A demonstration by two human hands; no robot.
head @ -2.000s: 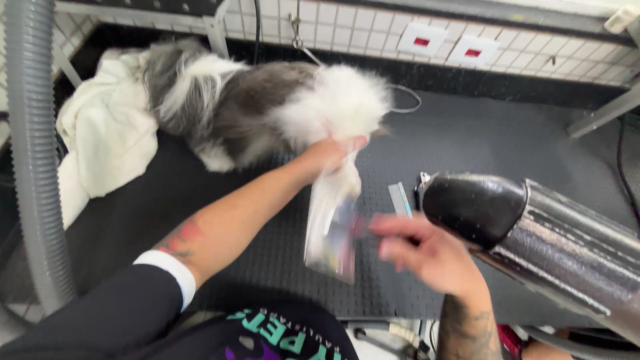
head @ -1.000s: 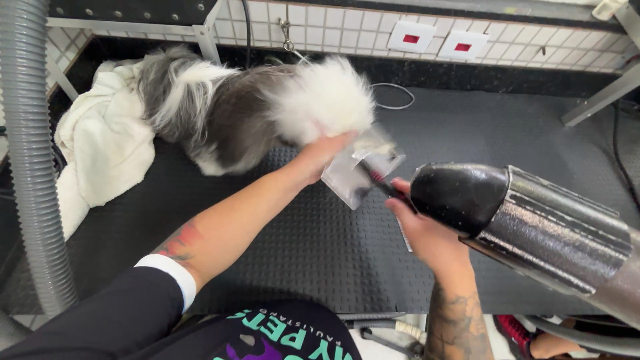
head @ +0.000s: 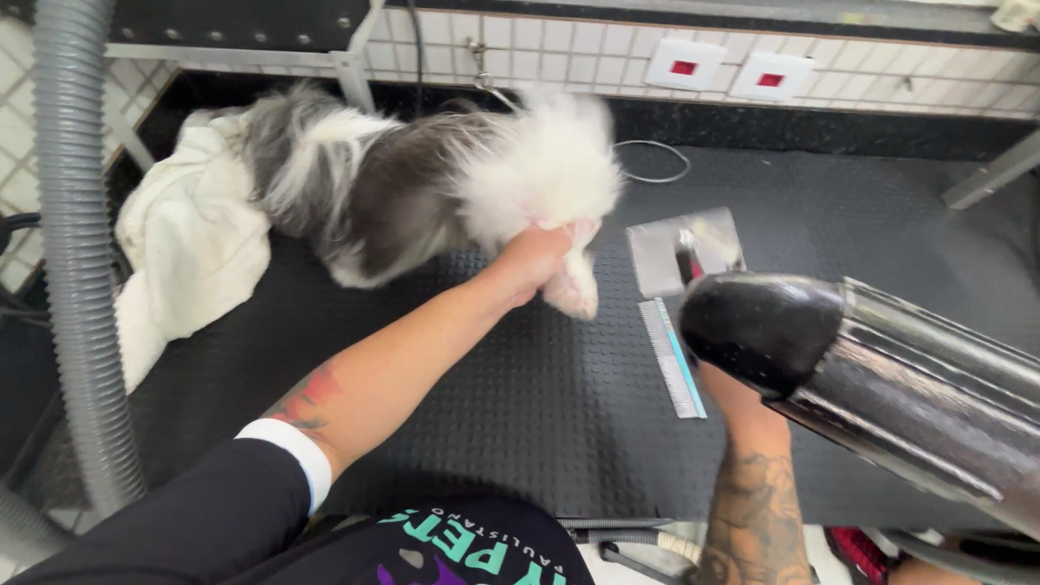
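Note:
A dog with long grey and white fur (head: pixel 406 187) stands on the black textured mat (head: pixel 487 390). My left hand (head: pixel 532 260) is closed around one of its white-furred legs, with the paw (head: pixel 573 288) showing below. Most of my right hand is hidden behind the black nozzle of a dryer (head: pixel 760 329); only its wrist side (head: pixel 731 398) shows. A slicker brush (head: pixel 686 248) with a clear, wide head and dark handle lies beyond the nozzle, its handle end hidden. A metal comb with a blue spine (head: pixel 674 357) rests on the mat left of my right hand.
A cream towel (head: pixel 195 236) lies against the dog at the left. A grey corrugated hose (head: pixel 77 244) hangs in front of it. A thin cable loop (head: pixel 658 162) is near the back wall. Metal legs stand at the back left and far right (head: pixel 995 171).
The brush has moved away from the dog's leg to the right, beside the comb. My right hand has gone behind the nozzle. My left hand remains at the leg, whose paw now shows.

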